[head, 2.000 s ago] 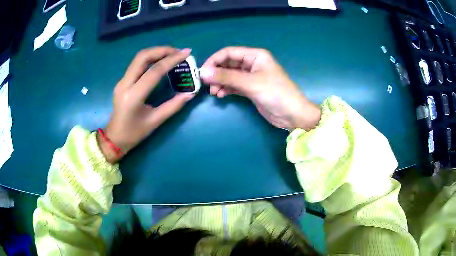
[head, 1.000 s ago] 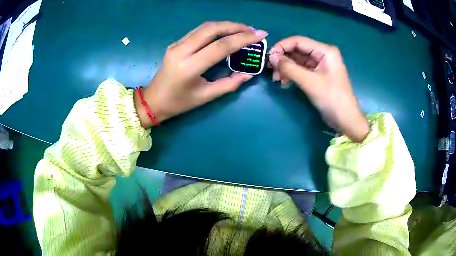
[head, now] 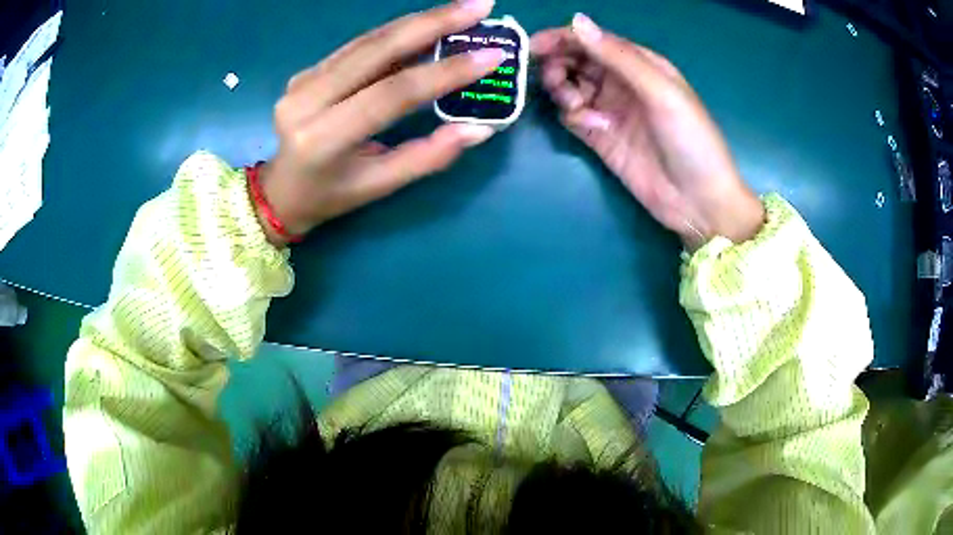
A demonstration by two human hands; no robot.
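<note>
A smartwatch unit [head: 477,94] with a pale rim shows white and green text lines on a black screen. My left hand [head: 366,115] holds it by its top and bottom edges, with one fingertip over the screen. My right hand [head: 648,136] is just right of the watch, apart from its edge. Its thumb or index finger is raised and the other fingers are curled. I cannot tell whether a small part is between them.
A small white piece [head: 231,80] lies on the green mat [head: 470,272] at the left. White paper sheets [head: 23,136] are at the left edge. Several small pieces lie at the right, beside a black foam tray [head: 926,230]. A neighbouring yellow sleeve [head: 920,470] shows at lower right.
A fingertip of my left hand has moved over the screen. My right hand has opened somewhat and its fingertips have drawn away from the watch's side.
</note>
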